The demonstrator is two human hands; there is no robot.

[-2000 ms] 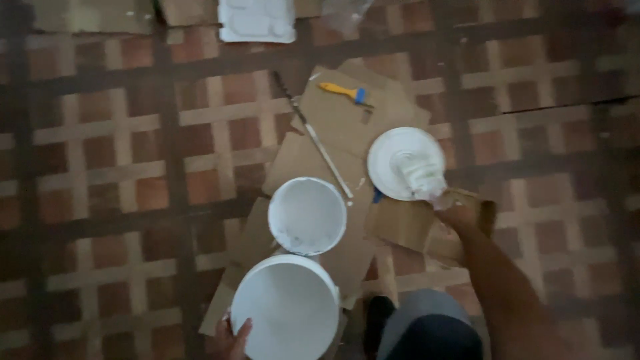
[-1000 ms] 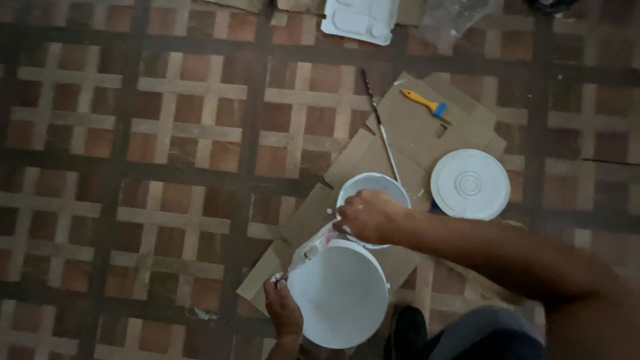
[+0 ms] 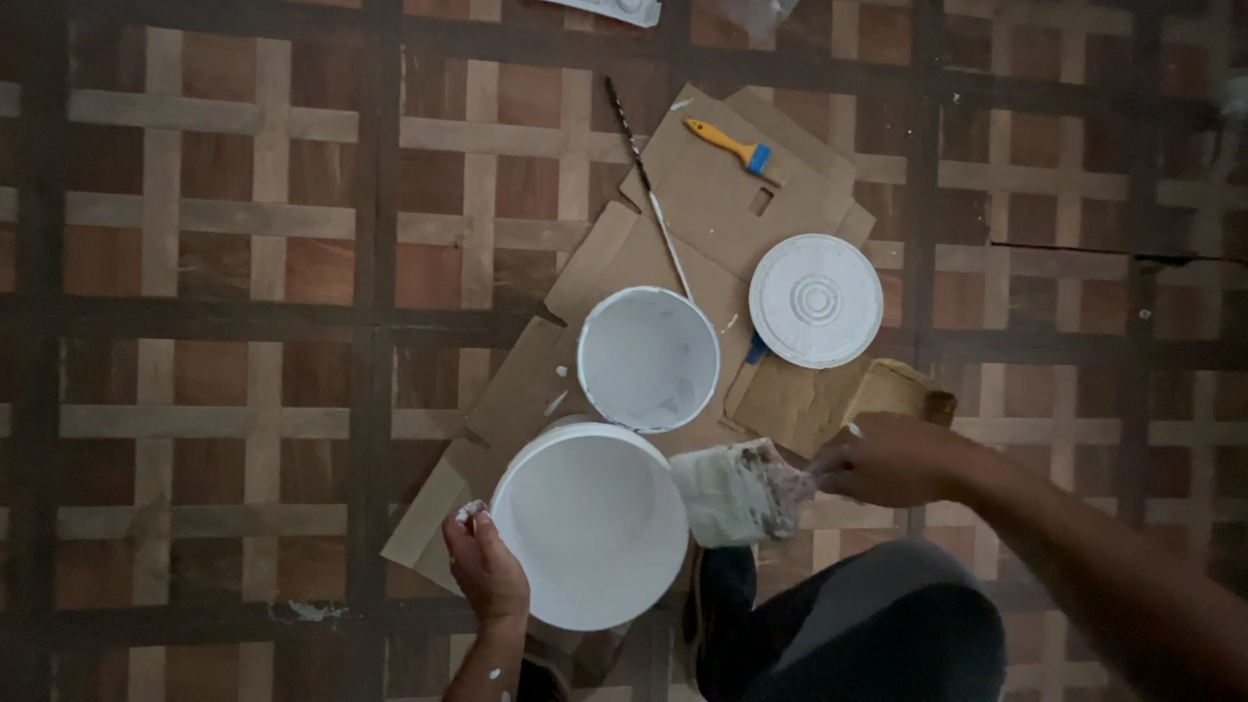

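Observation:
My right hand (image 3: 863, 463) grips the handle end of a wide brush (image 3: 736, 492) coated in whitish paint, just right of a large white bucket (image 3: 590, 531). My left hand (image 3: 487, 565) is at the bucket's left side, its fingers curled near the rim with white stuff on the fingertips; whether it grips the rim or a small thing, I cannot tell. Behind the large bucket stands a smaller white bucket (image 3: 648, 359), its inner wall smeared. A round white lid (image 3: 816, 300) lies to the right of it. White specks dot my left forearm.
Flattened cardboard (image 3: 512, 375) lies under the buckets on the patterned floor. On it are a yellow-handled paintbrush (image 3: 726, 141) and a long thin rod (image 3: 655, 195), dark above and white below. A white tray (image 3: 624, 8) shows at the top edge. My knee (image 3: 907, 624) is close at lower right.
My right hand with the brush was over the lid, then above the two buckets, and is now right of the large bucket. The left hand stays at that bucket's left side.

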